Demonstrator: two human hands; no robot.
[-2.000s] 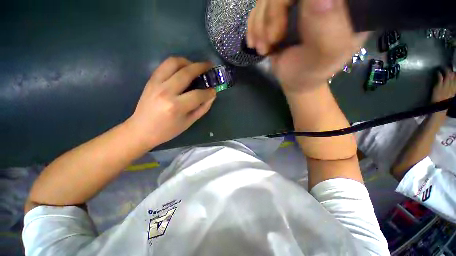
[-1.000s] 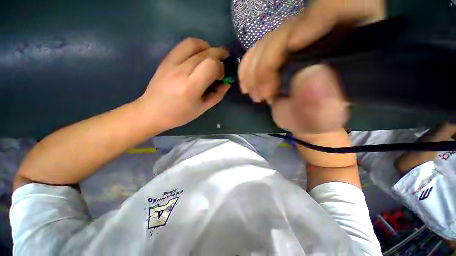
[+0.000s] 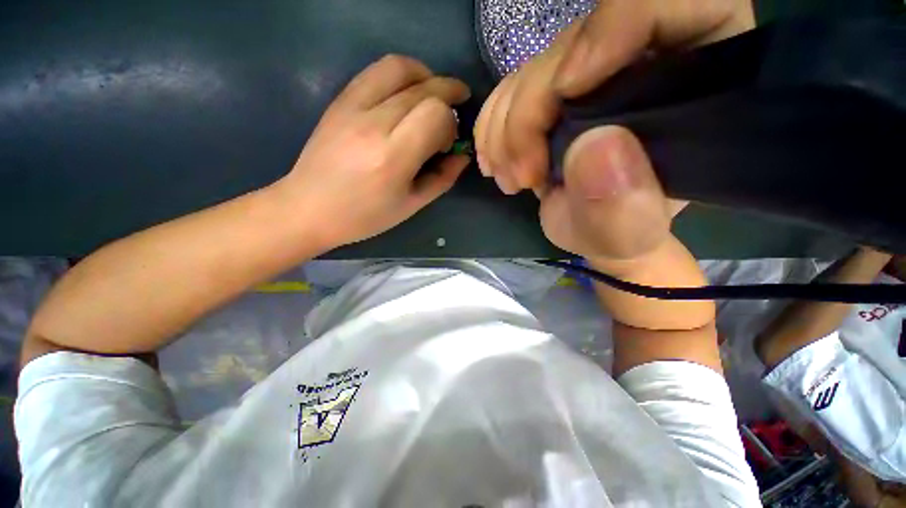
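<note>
My left hand [image 3: 382, 164] holds a small black housing, mostly hidden by the fingers. A bit of green circuit board [image 3: 460, 147] shows between my left thumb and fingers. My right hand [image 3: 586, 149] is closed around the large dark electric screwdriver [image 3: 755, 119], which reaches out to the right edge. The screwdriver's narrow end is hidden by my right fingers. My right fingertips are close beside the housing. The round screw dish [image 3: 527, 30] shows in part at the top, partly covered by my right hand.
A black power cord [image 3: 735, 292] crosses my right forearm. Part of another person in a white shirt [image 3: 844, 377] is at the right edge. The dark green bench [image 3: 149, 119] ends just in front of my body. A tiny pale speck lies near its edge.
Since two seconds ago my right hand and the screwdriver have come down from the dish to the housing. The left hand has moved slightly up and right. The black and green pieces at right are now hidden.
</note>
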